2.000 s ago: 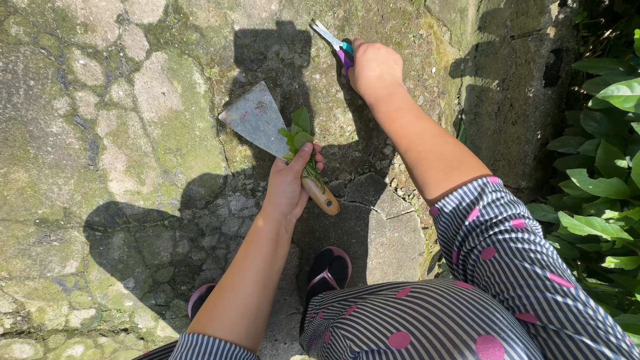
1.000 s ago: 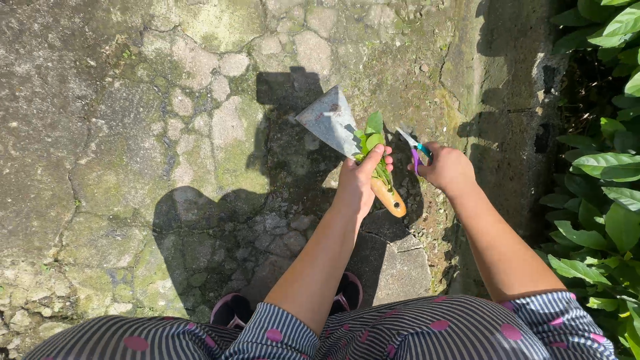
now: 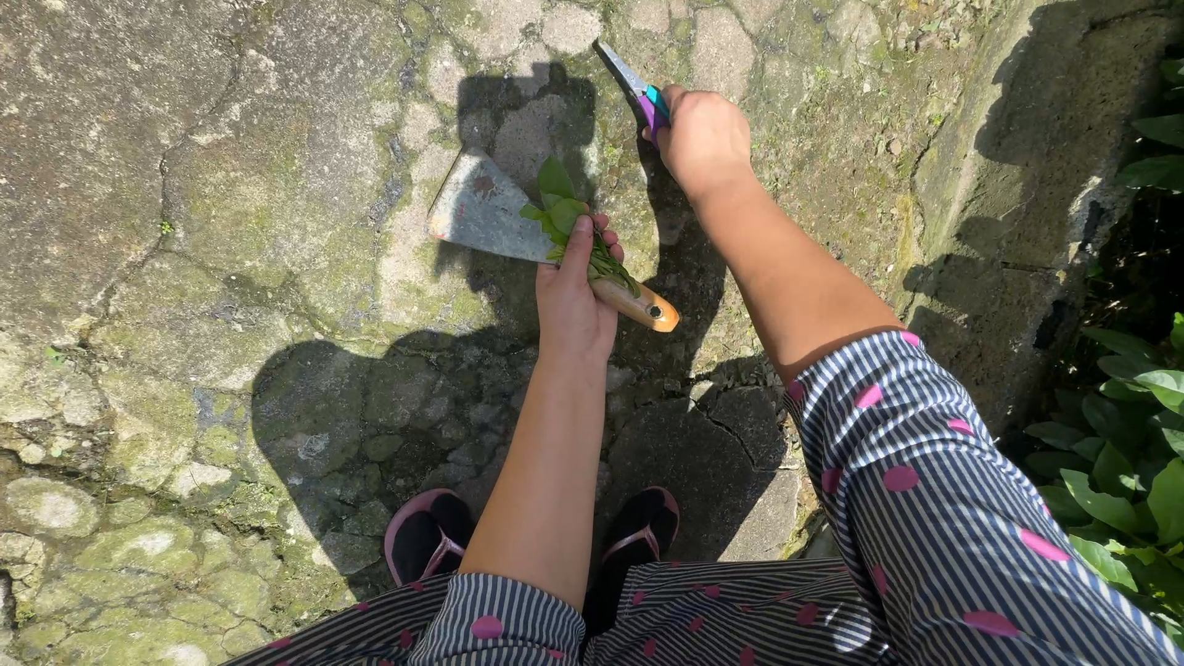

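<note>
My left hand [image 3: 581, 287] grips a wide-bladed metal scraper [image 3: 486, 211] by its wooden handle [image 3: 643, 305], together with a bunch of green leafy stems [image 3: 560, 205]. The scraper's blade points to the upper left, and the leaves lie over the base of the blade and along the handle. Up and to the right, my right hand [image 3: 705, 134] is closed around the purple and teal handles of a pair of scissors [image 3: 634, 81]. The scissor blades point to the upper left and look closed together. Some fingers of my right hand are hidden.
Cracked, mossy stone paving [image 3: 305, 185] lies below, with my shadow across it. My feet in sandals [image 3: 643, 527] stand at the bottom. A low concrete ledge [image 3: 999, 231] runs along the right side, with leafy green plants [image 3: 1124, 472] beyond it.
One second ago the scissors were close beside the leaves in my left hand; now my right hand holds them farther off, toward the top. The view has shifted.
</note>
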